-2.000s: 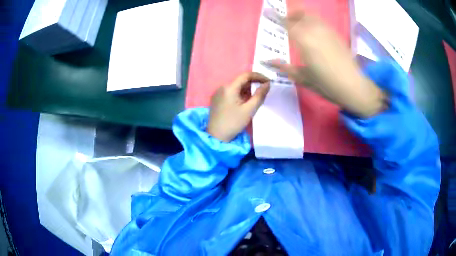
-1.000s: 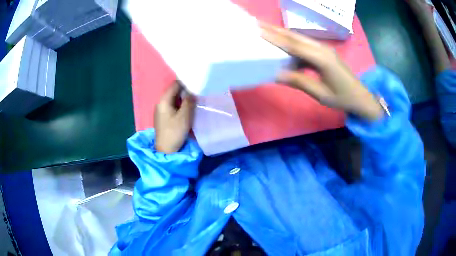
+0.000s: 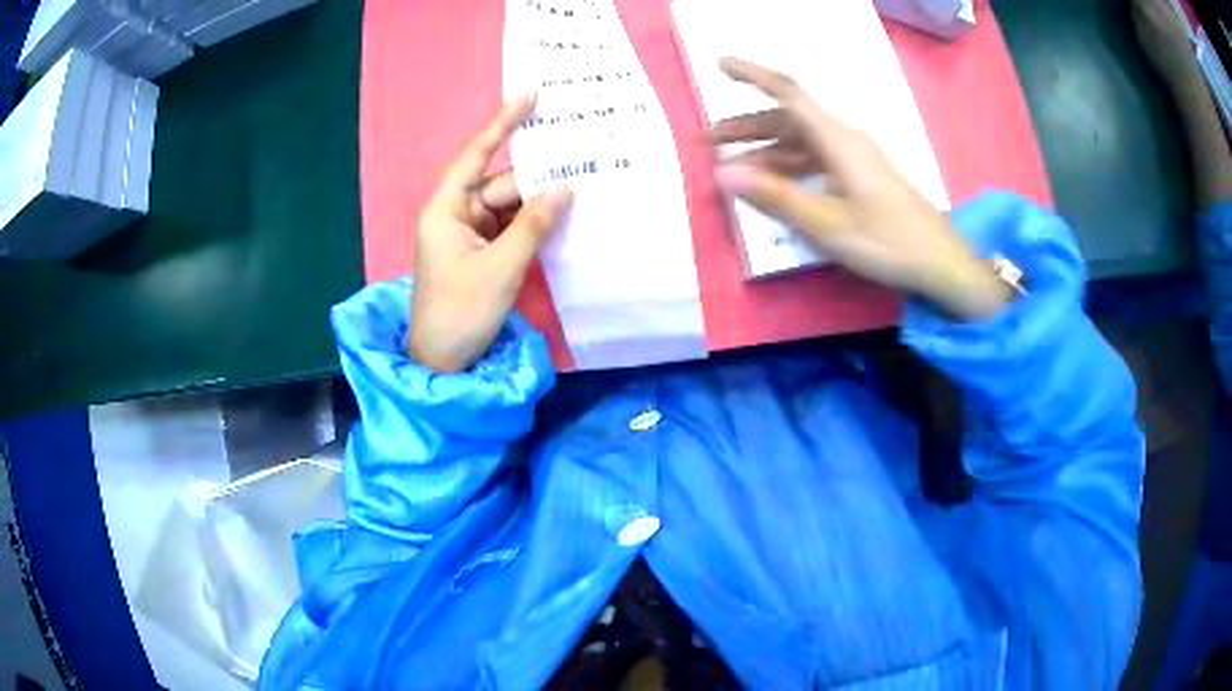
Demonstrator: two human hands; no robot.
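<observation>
The white label strip runs down the red-pink mat to its near edge, with rows of black print above and a blank near end. My left hand is at the strip's left side, thumb and fingers apart around the lowest printed row; I see nothing held in it. A flat white box lies on the mat right of the strip, with small dark print near its near edge. My right hand, blurred, is over this box with fingers spread and nothing visibly held.
Stacks of white boxes stand at the far left on the dark green table. Part of another white box shows at the top right. A crumpled whitish liner is at the lower left. Another person's arm shows at the right edge.
The white box that was tilted up in my right hand now lies flat right of the strip. My right hand is off its edge and spread. The printed strip is uncovered.
</observation>
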